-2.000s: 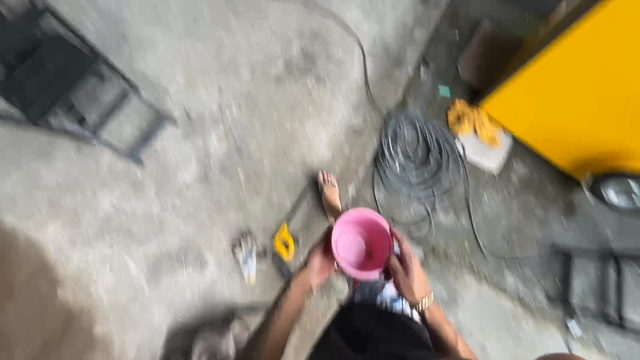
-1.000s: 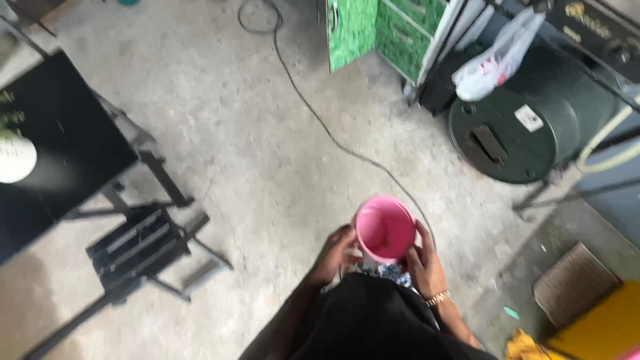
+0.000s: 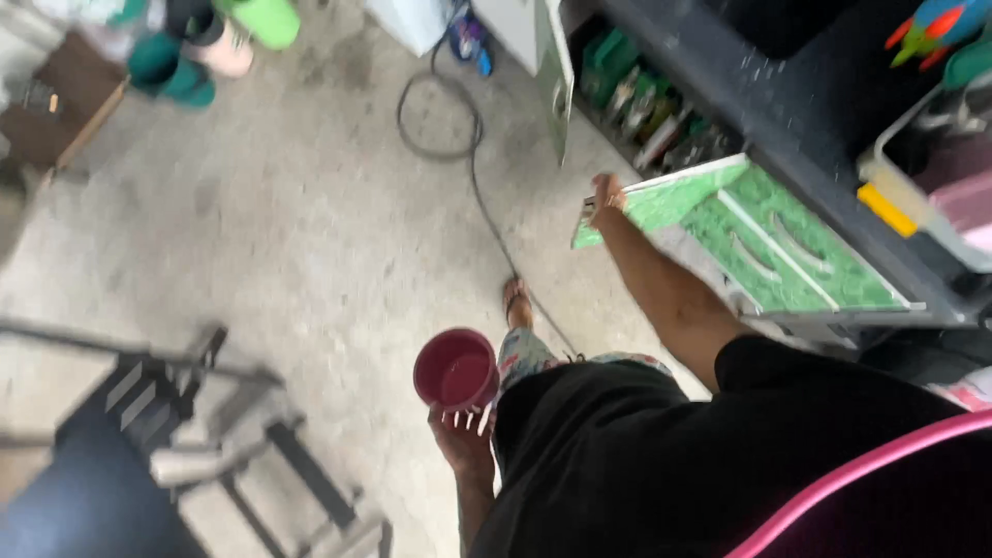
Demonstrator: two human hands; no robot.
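Note:
My left hand (image 3: 465, 442) holds a round pink plastic bowl (image 3: 456, 370) by its near rim, low in the middle of the view. The bowl's inside looks dark pink, and no contents can be made out. My right hand (image 3: 608, 200) is stretched forward to the outer edge of a green marbled cabinet door (image 3: 674, 198), its fingers around that edge. The door stands open from a counter. Behind it, bottles and green containers (image 3: 655, 108) fill the cabinet. Green drawer fronts with curved handles (image 3: 790, 248) lie right of the door.
A dark countertop (image 3: 775, 101) carries a plastic bin (image 3: 899, 178) at right. A black cable (image 3: 484, 201) loops over the concrete floor past my foot. Black folding furniture (image 3: 232, 434) stands at lower left, and tumblers (image 3: 167, 74) are at upper left. A pink curved tube crosses the lower right.
My right hand has left the bowl and is now on the cabinet door; my left hand alone holds the bowl. The view has moved to the green cabinets.

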